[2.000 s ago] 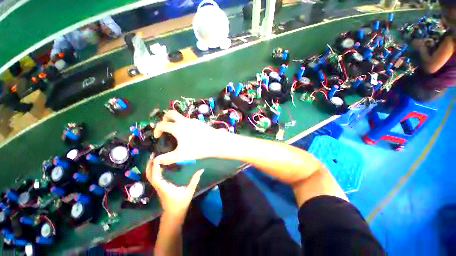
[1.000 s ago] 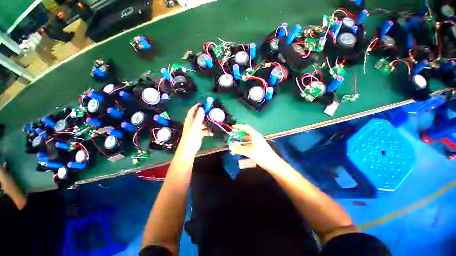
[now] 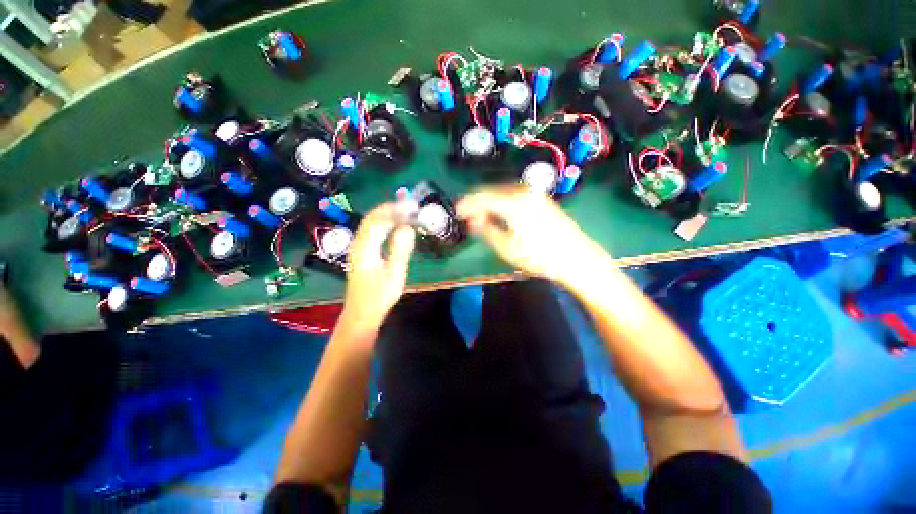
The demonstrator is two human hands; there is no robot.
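Note:
A black speaker housing with a round silver-white driver [image 3: 434, 219] sits near the bench's near edge, between my hands. A blue battery cell with a pinkish end stands at its left, partly behind my fingers. My left hand [image 3: 384, 251] grips the unit's left side at the cell. My right hand [image 3: 517, 229] is blurred at the unit's right, fingertips bent close together near its upper right edge; whether they pinch a wire cannot be told. The unit's circuit board cannot be made out.
Partly assembled units [image 3: 223, 243] crowd the green bench [image 3: 347, 40] at left; more lie at right. Two units stand apart near the far side. A greyish-tan patch [image 3: 691, 226] lies near the front edge. A blue stool [image 3: 768, 329] stands below right; another person's arm shows at left.
The view has swung down to the unit. My right hand has moved from the green board at the unit's lower right up to its upper right. My left hand stays at its left side.

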